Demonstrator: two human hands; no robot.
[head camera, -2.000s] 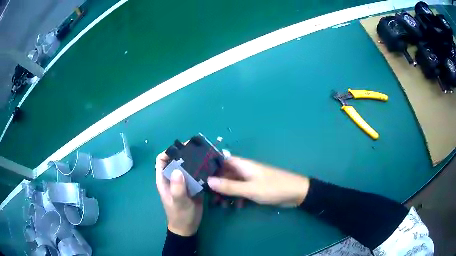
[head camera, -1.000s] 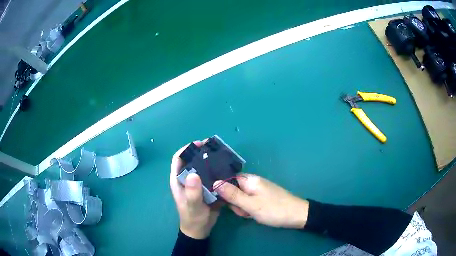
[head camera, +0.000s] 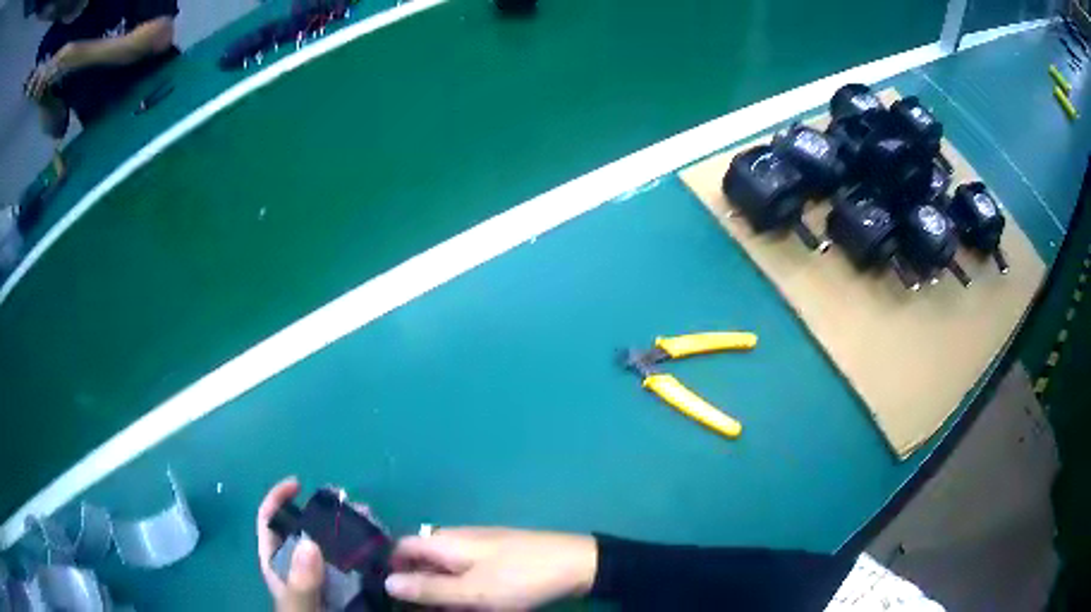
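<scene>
My left hand (head camera: 291, 562), partly cut off by the bottom edge, holds a black unit (head camera: 343, 533) with fingers behind it and the thumb in front. A grey curved cover (head camera: 340, 588) shows at the unit's lower side. A thin red wire lies across the unit's face. My right hand (head camera: 467, 568) has its fingers on the unit's right side. A small white piece, perhaps the connector, shows above my right fingers. Side cutters (head camera: 684, 378) with yellow handles lie open on the green bench.
Waiting black units (head camera: 867, 179) cluster on a cardboard sheet (head camera: 891, 383) at right. Loose grey covers (head camera: 156, 534) lie at lower left. A white strip (head camera: 395, 275) borders the green conveyor. A person (head camera: 108, 54) is at far left, with black units (head camera: 287, 34) nearby.
The camera view has swung right and up, so hands, covers and cutters sit lower and further left. The cardboard and the person have come into view. Both hands remain on the unit.
</scene>
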